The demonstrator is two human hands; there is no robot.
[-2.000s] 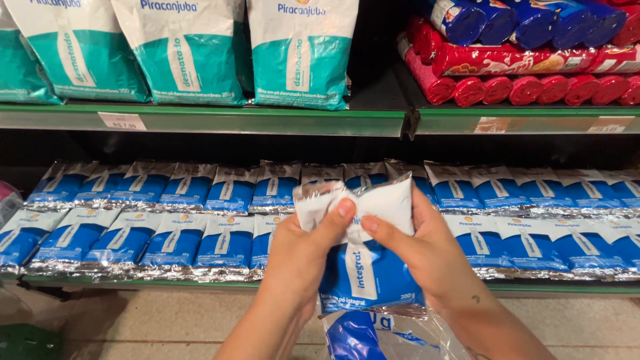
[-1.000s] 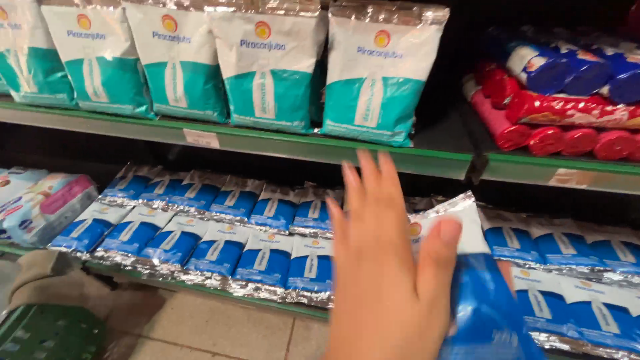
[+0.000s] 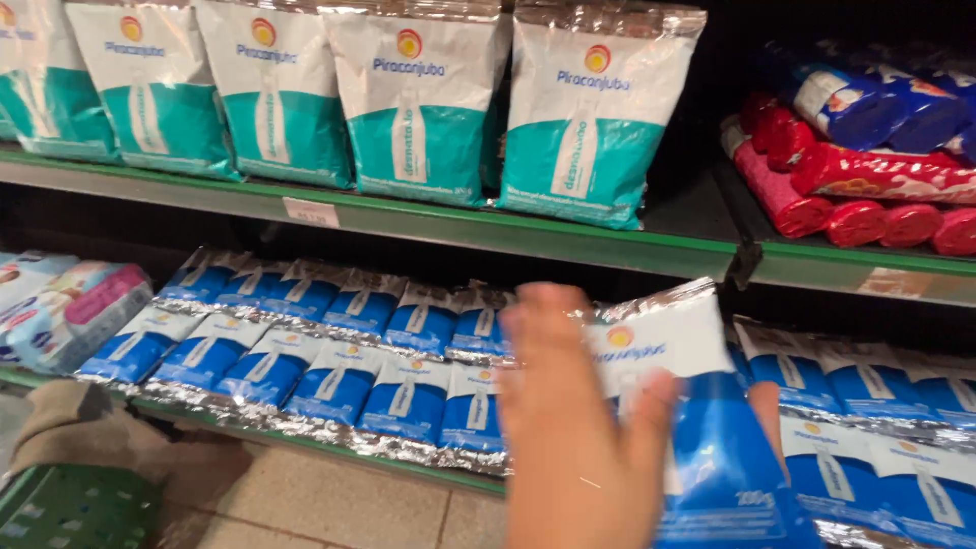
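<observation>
A blue and white foil-edged packet of powdered milk point(image 3: 724, 457) stands tilted at the lower right, close to the camera. My right hand point(image 3: 766, 408) holds it from the right side; only a small part of that hand shows past the packet's edge. Blurred, my left hand point(image 3: 583, 435) is raised in front of the packet's left part, back toward me, fingers up and thumb over the packet's face. Whether the thumb touches it is unclear. Behind both hands, rows of similar blue packets point(image 3: 328, 385) lie on the lower shelf.
White and teal packets point(image 3: 587, 145) stand on the upper shelf, above a green shelf edge point(image 3: 488, 229). Red and blue cylindrical packages point(image 3: 877, 171) are stacked at right. Light blue packs point(image 3: 72, 309) lie at lower left, near a person's foot in a green shoe point(image 3: 80, 507).
Two seconds ago both my hands held the packet near the middle, thumbs on its upper part. My left hand has since come off that grip and is raised. The view has shifted.
</observation>
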